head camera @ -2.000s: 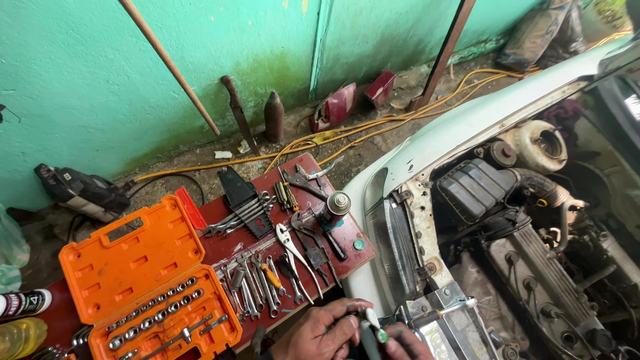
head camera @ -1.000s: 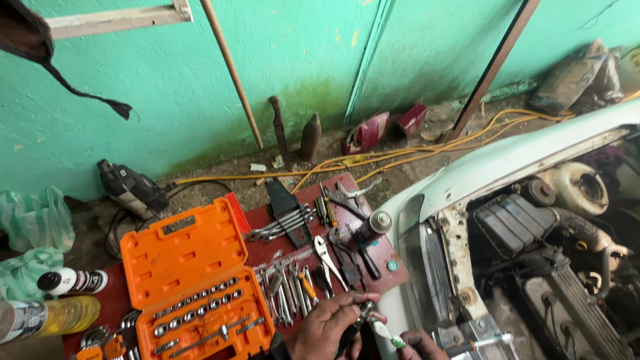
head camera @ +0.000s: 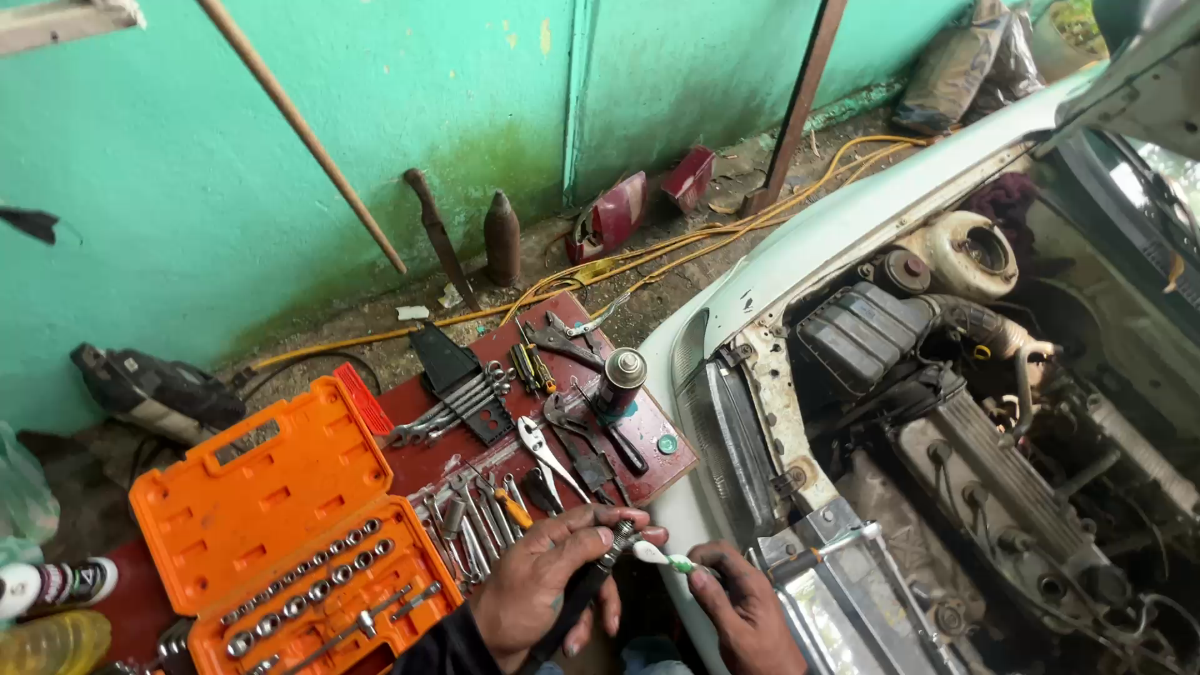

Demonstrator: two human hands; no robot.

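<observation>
Near the bottom middle of the head view, my left hand (head camera: pixel 553 572) grips a dark cylindrical part (head camera: pixel 586 586) whose metal end is held between thumb and fingers. My right hand (head camera: pixel 745 600), just to the right, pinches a small brush (head camera: pixel 656 555) with a white head and a green and white handle. The brush head is at the metal end of the part. Up and left of my hands, slip-joint pliers (head camera: pixel 548 455) and combination wrenches (head camera: pixel 478 520) lie on a red table (head camera: pixel 670 473).
An orange socket set case (head camera: pixel 267 487) lies open at left. A spray can (head camera: pixel 622 375) stands at the table's corner. The car's fender (head camera: pixel 806 225) and open engine bay (head camera: pixel 975 450) fill the right. Yellow cables (head camera: pixel 647 262) run along the wall, near red lamp pieces (head camera: pixel 614 216).
My right hand and the brush have come in to the part in my left hand; one second ago the brush was a little lower and apart from it.
</observation>
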